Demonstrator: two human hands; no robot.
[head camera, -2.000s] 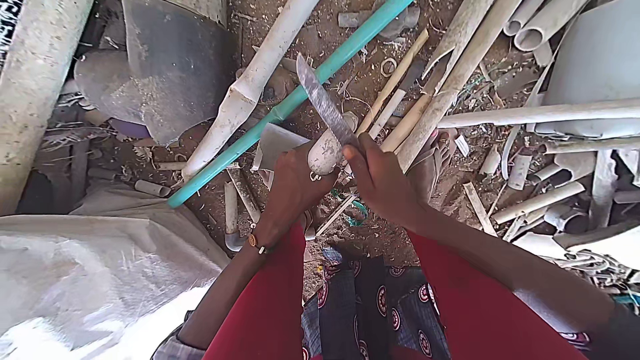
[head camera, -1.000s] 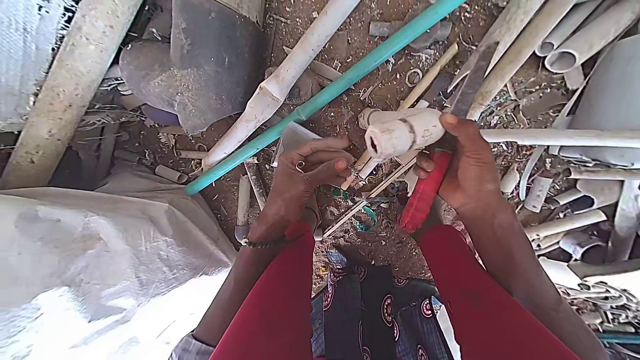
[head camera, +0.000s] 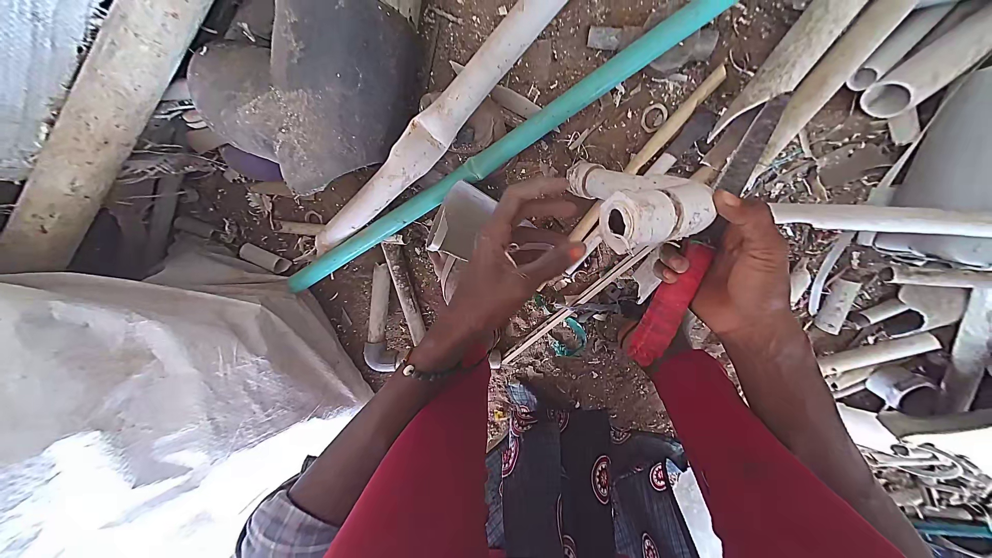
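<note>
My right hand (head camera: 748, 271) is closed around the red-wrapped handle (head camera: 673, 306) of a large knife, its dark blade (head camera: 756, 143) pointing up and to the right. The same hand also pinches a dirty white plastic pipe fitting (head camera: 643, 213) with a round opening and a side branch, between the thumb and the knife. To the left of the fitting my left hand (head camera: 515, 260) has its fingers spread and apart, with nothing clearly held. Whether a fingertip touches the fitting cannot be told.
A long turquoise pipe (head camera: 511, 143) and a white pipe (head camera: 434, 128) lie diagonally beyond my hands. Cut pipes (head camera: 922, 70) and scraps crowd the right. A grey plastic sheet (head camera: 155, 349) covers the left foreground. A large dark curved piece (head camera: 341, 85) stands behind it.
Two seconds ago both hands were together at the fitting, with the blade pointing up and left. The blade now points up and right, the fitting is in my right hand, and my left hand is off it.
</note>
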